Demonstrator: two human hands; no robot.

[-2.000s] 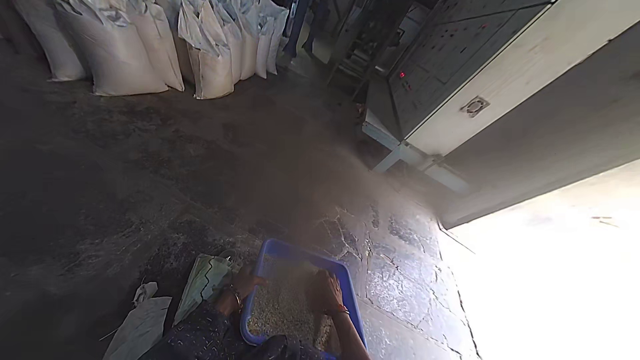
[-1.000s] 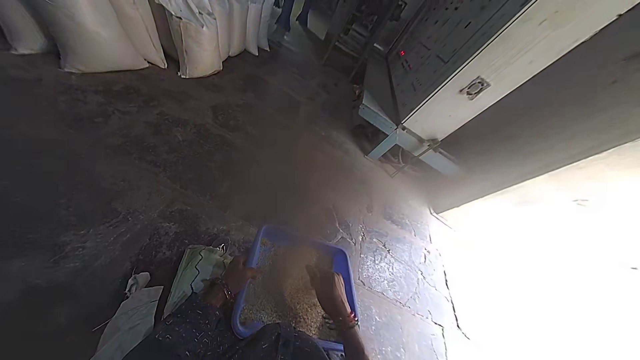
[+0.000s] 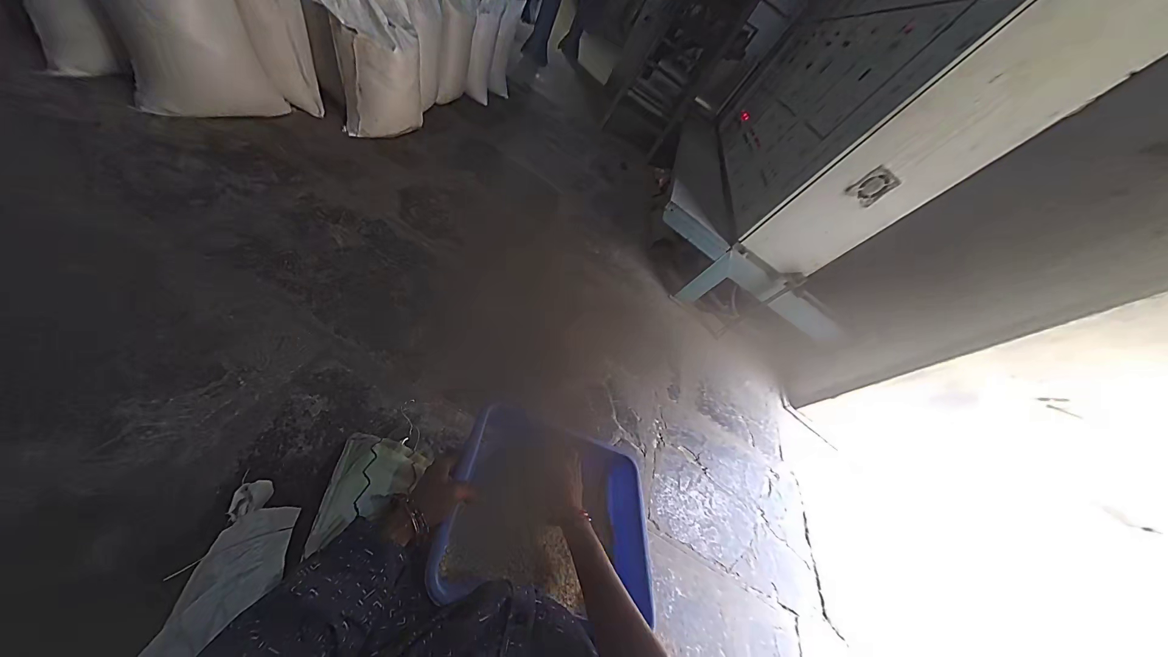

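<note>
A blue plastic tray [image 3: 630, 511] lies low in the view, with loose grain [image 3: 558, 561] spread inside it. My left hand [image 3: 440, 497] is at the tray's left rim, its fingers over the edge. Over the inside of the tray, near its middle, is my right hand [image 3: 561, 488], blurred by a dark haze that hides its fingers, so I cannot tell whether it holds grain. A bracelet circles my left wrist and a red band my right.
Folded woven sacks [image 3: 388, 470] and a pale sack [image 3: 233, 566] lie left of the tray. Filled white sacks [image 3: 388, 82] stand at the back left. A metal control cabinet [image 3: 821, 164] is at the upper right. Another person's legs [image 3: 543, 32] show far back.
My right hand has moved left within the tray, from near its right side toward the middle. My left hand stays by the left rim.
</note>
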